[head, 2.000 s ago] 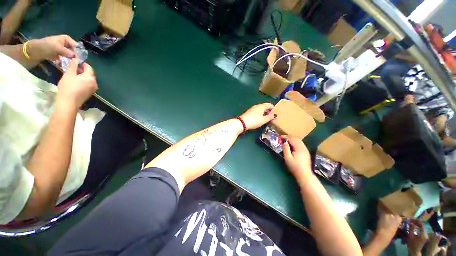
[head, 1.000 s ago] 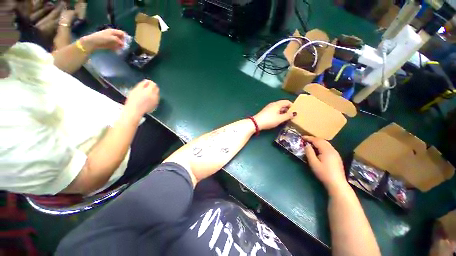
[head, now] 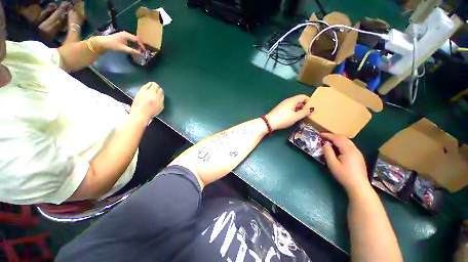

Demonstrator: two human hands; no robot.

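A tuck-top carton [head: 338, 110] stands open on the green bench in front of me, its brown lid raised. A shiny clear poly bag of parts [head: 309, 139] with dark and red contents fills it. My left hand [head: 291, 111] holds the left edge of the raised lid by the fingertips. My right hand [head: 345, 157] is at the carton's right end, fingers bent at the edge of the bag. Whether its fingertips pinch the bag or only press on it is hard to tell.
Two open cartons with bags [head: 392, 175] stand to the right. Behind are a brown box [head: 315, 69], a blue bin [head: 377, 77], a white power strip [head: 431, 38] and loose cables. At left, a person in a pale shirt [head: 56, 128] reaches into another carton [head: 149, 33].
The view has shifted, so the bench sits differently in it. My hands stay at the same carton. The neighbour's hand has moved onto the carton at left.
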